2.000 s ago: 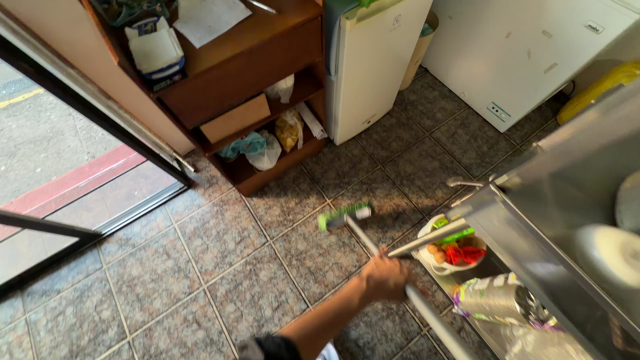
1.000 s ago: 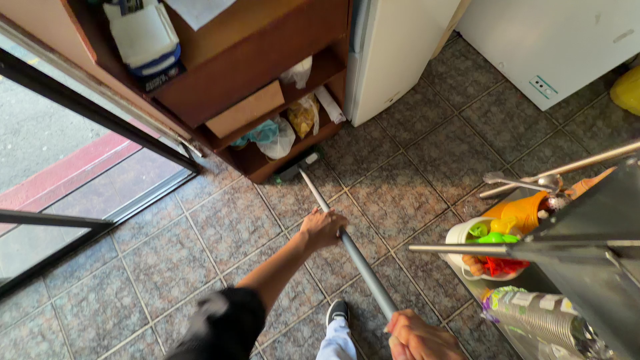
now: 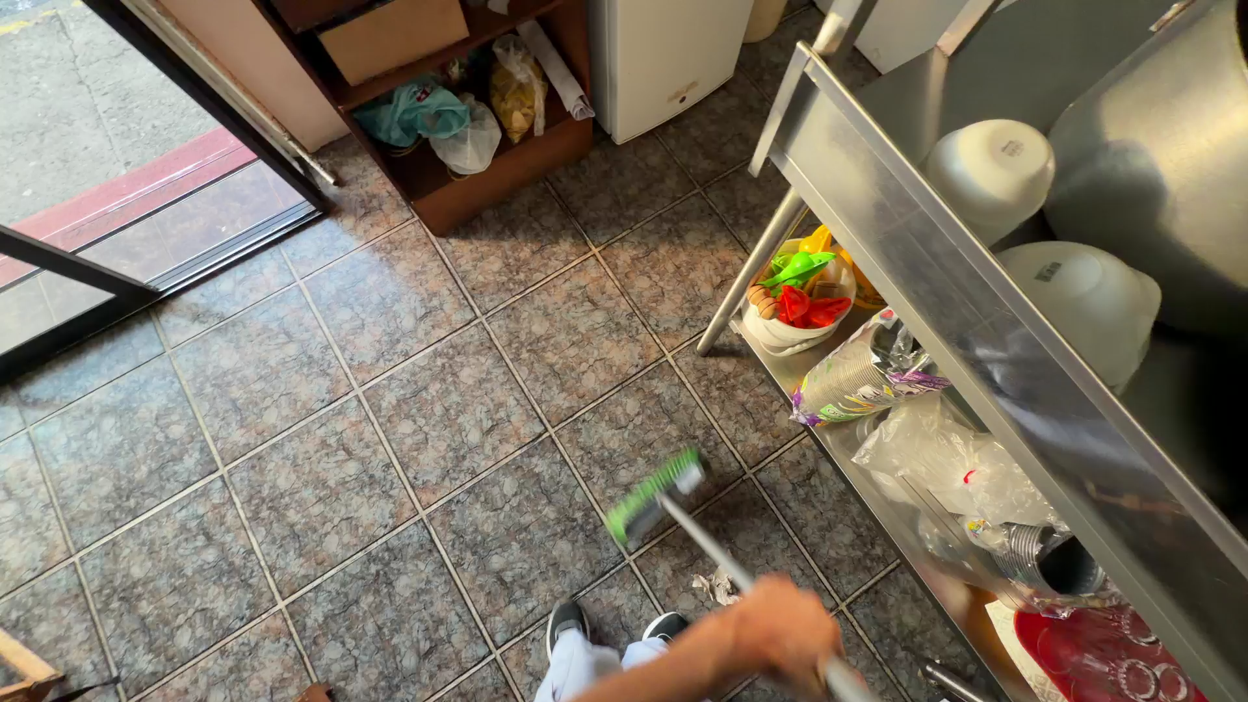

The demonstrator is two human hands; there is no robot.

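Note:
A push broom (image 3: pixel 655 495) with green bristles and a grey head rests on the tiled floor, slightly blurred. Its grey handle (image 3: pixel 707 541) runs down to the right into my left hand (image 3: pixel 790 629), which is closed around it; more handle shows past the fist at the bottom edge. Beside the handle, just short of my left hand, lies a small pile of pale crumpled debris (image 3: pixel 717 586). My right hand is out of view. Both of my shoes (image 3: pixel 566 622) show at the bottom, a little below the broom head.
A steel table (image 3: pixel 936 253) stands on the right, its lower shelf holding a white bucket (image 3: pixel 785 331) of colourful items and bagged cups (image 3: pixel 868 375). A brown wooden shelf unit (image 3: pixel 507 190) and white appliance (image 3: pixel 668 68) stand ahead. A door track (image 3: pixel 244 244) borders the left.
The broom head has come from the base of the wooden shelf unit back to the floor near my shoes. My right hand, on the handle a second ago, has left the view. The view has shifted.

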